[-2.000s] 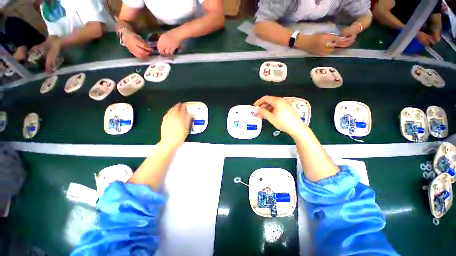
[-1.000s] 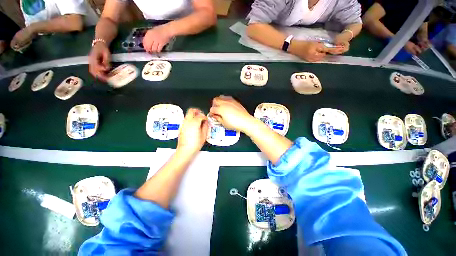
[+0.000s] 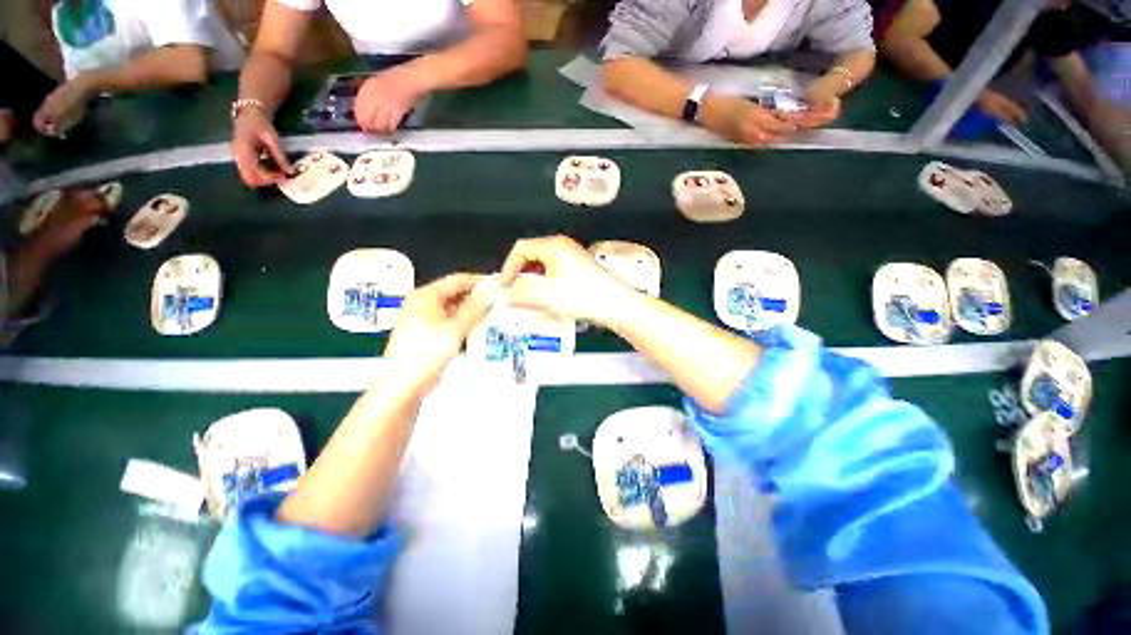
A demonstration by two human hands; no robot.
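A cream housing half with blue parts (image 3: 527, 344) lies open side up at the belt's near rail, partly hidden under my hands. My left hand (image 3: 434, 320) is at its left edge, and my right hand (image 3: 556, 279) is above its far edge. The fingertips of both hands meet and pinch a small pale part (image 3: 496, 283), mostly hidden by the fingers. Another open housing (image 3: 649, 466) lies on the green bench, with a thin line and white ring at its left. A third housing (image 3: 252, 449) lies beside my left sleeve, which partly covers it.
Several housings with blue parts (image 3: 757, 292) lie along the near side of the belt, and several covers (image 3: 709, 196) along the far side. Two housings (image 3: 1044, 463) overlap at the right. White sheets (image 3: 461, 496) and a white strip (image 3: 163, 485) lie on the bench. People work opposite.
My hands have moved left and closer to me, and the housing under them now reaches the near rail. Other belt housings show further left. An opposite hand's cover now lies beside another cover.
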